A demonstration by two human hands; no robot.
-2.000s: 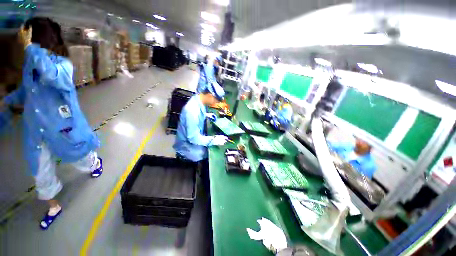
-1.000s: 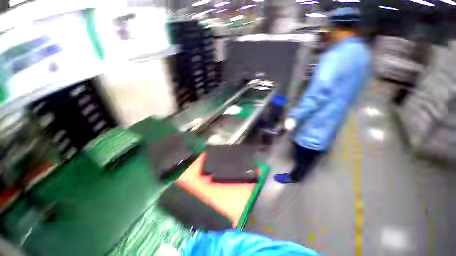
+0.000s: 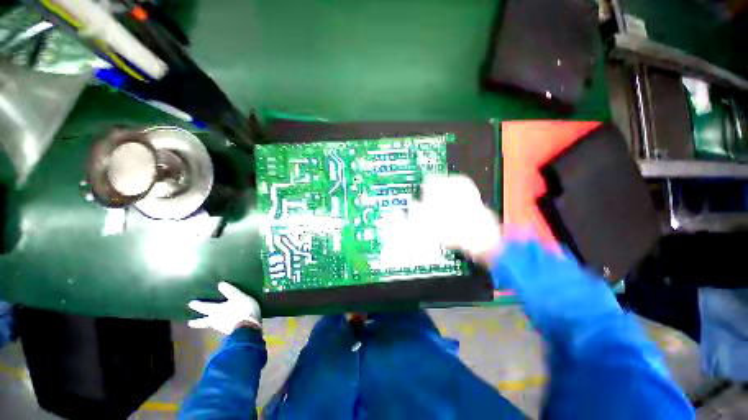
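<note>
A large green circuit board lies solder side up on a black mat in front of me. My right hand, in a white glove, is over the board's right part. It is blurred, and whether it holds anything cannot be told. My left hand, also in a white glove, rests at the bench's front edge, left of the board, with fingers spread and nothing in it. A round silver pot with a dark-rimmed mesh lid stands left of the board.
A red-orange mat lies right of the board, with a notched black slab over it. Another black slab lies behind. Metal rails are at far right. Hanging cables and a translucent funnel are upper left. A black box is on the floor.
The view has swung from along the bench down to the board in front of me. Both hands now show; one second ago only a blue sleeve and part of a glove showed.
</note>
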